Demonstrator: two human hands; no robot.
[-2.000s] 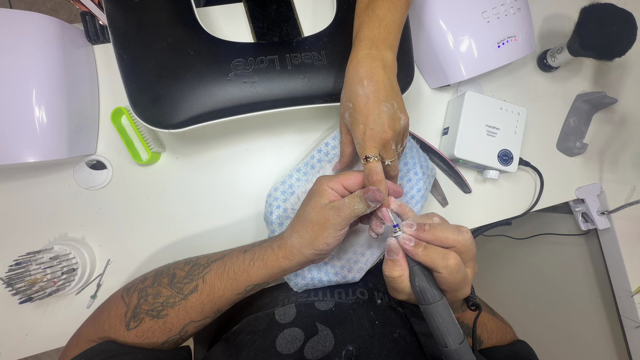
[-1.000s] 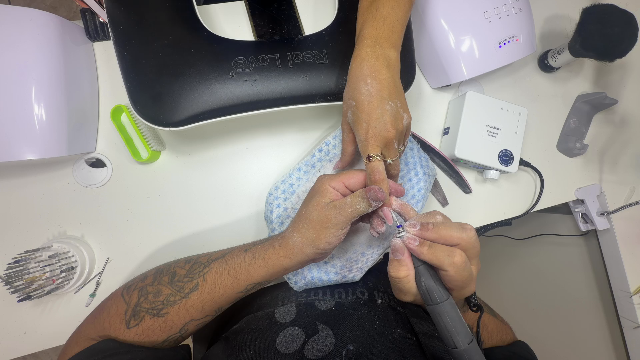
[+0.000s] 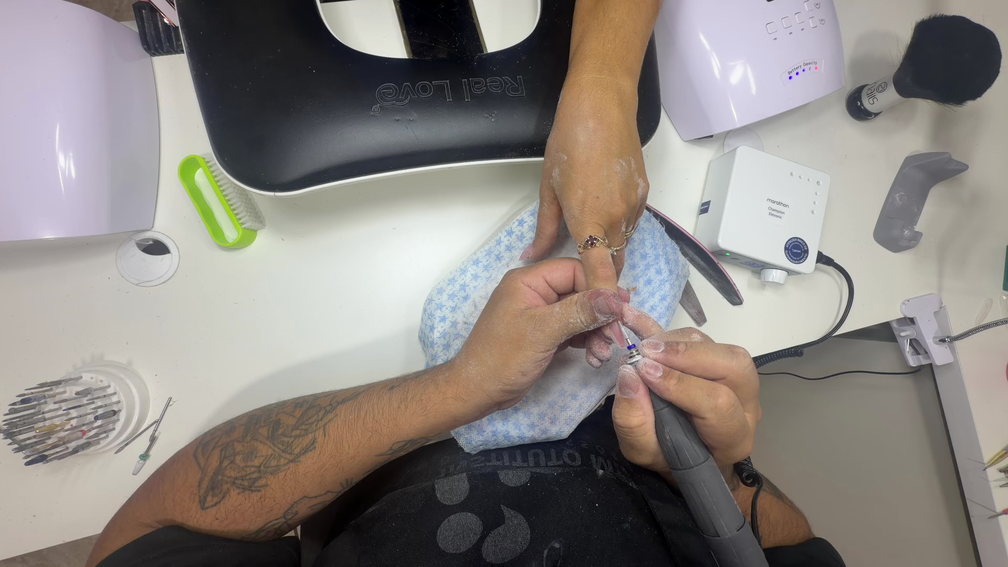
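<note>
My left hand (image 3: pixel 535 327) grips a finger of another person's hand (image 3: pixel 598 169), which wears rings and reaches in from the top. In my right hand (image 3: pixel 697 394) is a grey electric nail drill handpiece (image 3: pixel 697 472), held near its front end. Its thin bit (image 3: pixel 628 337) points at the fingertip between my hands; whether it touches the nail cannot be told. Pale dust lies on my fingers and on the other person's hand. Beneath the hands is a white cloth with blue stars (image 3: pixel 472 315). Two nail files (image 3: pixel 705 264) stick out from under the cloth's right side.
A black armrest (image 3: pixel 433 118) stands at the top, between two nail lamps (image 3: pixel 75 126). To the right are a white drill control box (image 3: pixel 764 209) with a cable, a grey handpiece rest (image 3: pixel 909 201) and a black dust brush (image 3: pixel 937 67). A green nail brush (image 3: pixel 216 201) and a bit holder (image 3: pixel 75 413) sit left.
</note>
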